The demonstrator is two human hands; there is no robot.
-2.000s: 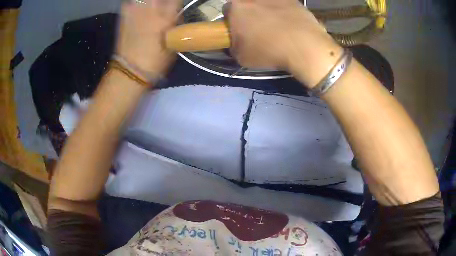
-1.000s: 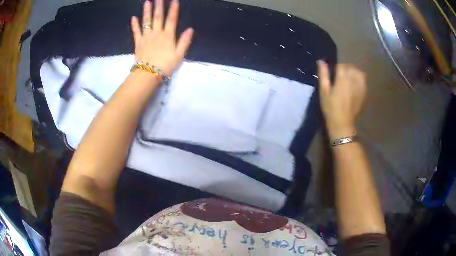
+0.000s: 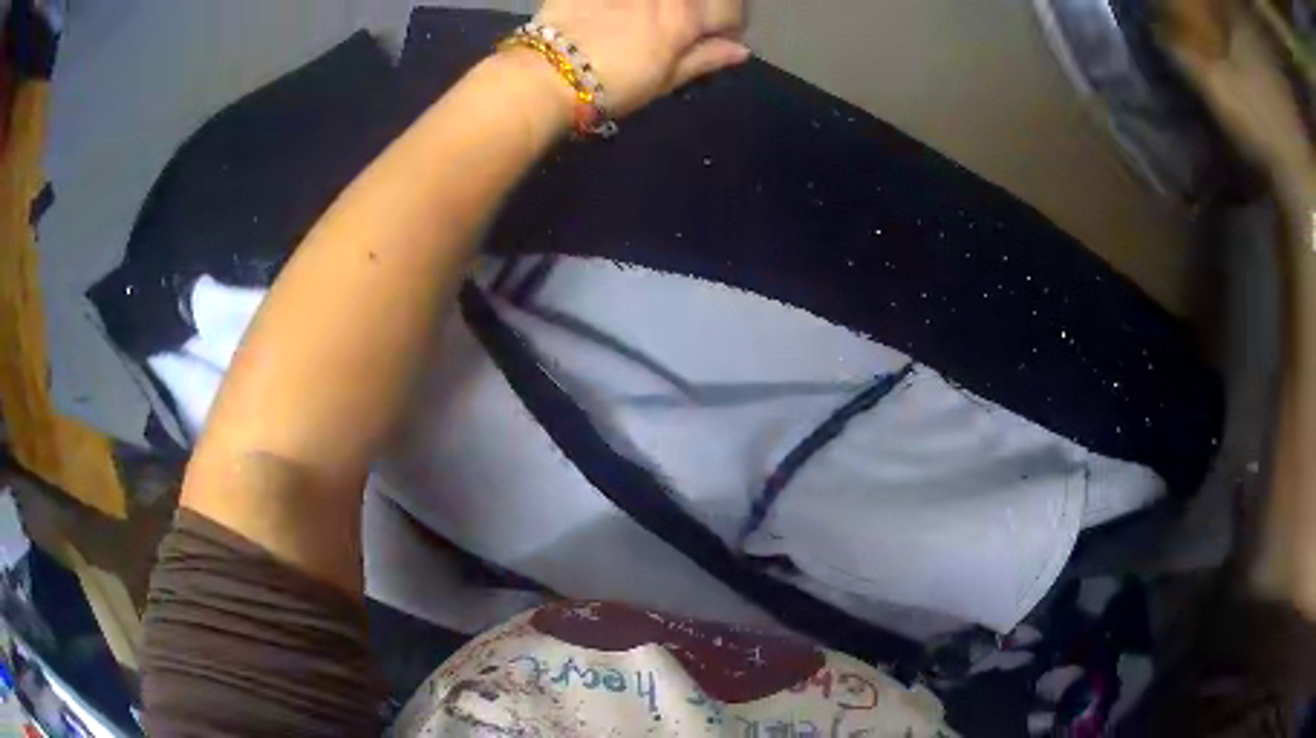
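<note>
A black garment (image 3: 924,209) lies spread in front of me, its pale inside (image 3: 650,346) facing up and slightly rumpled. Dark seam strips cross the pale area, and a wide black band runs along its far side. My left hand (image 3: 642,43) is at the garment's far edge, fingers curled on the black cloth; its top is cut off by the picture's edge. My right hand (image 3: 1227,65) is blurred at the upper right, over the iron (image 3: 1111,87); its fingers and the iron's handle cannot be made out.
The grey cloth-covered table (image 3: 924,65) shows beyond the garment. A yellow-brown wooden surface (image 3: 29,289) is at the left edge. Patterned dark cloth (image 3: 1082,663) lies at the lower right, beside my printed light clothing (image 3: 650,685).
The garment has turned and shifted, with its right end now farther right and nearer me. My left hand moved from lying spread on it to its far edge. My right hand moved to the iron.
</note>
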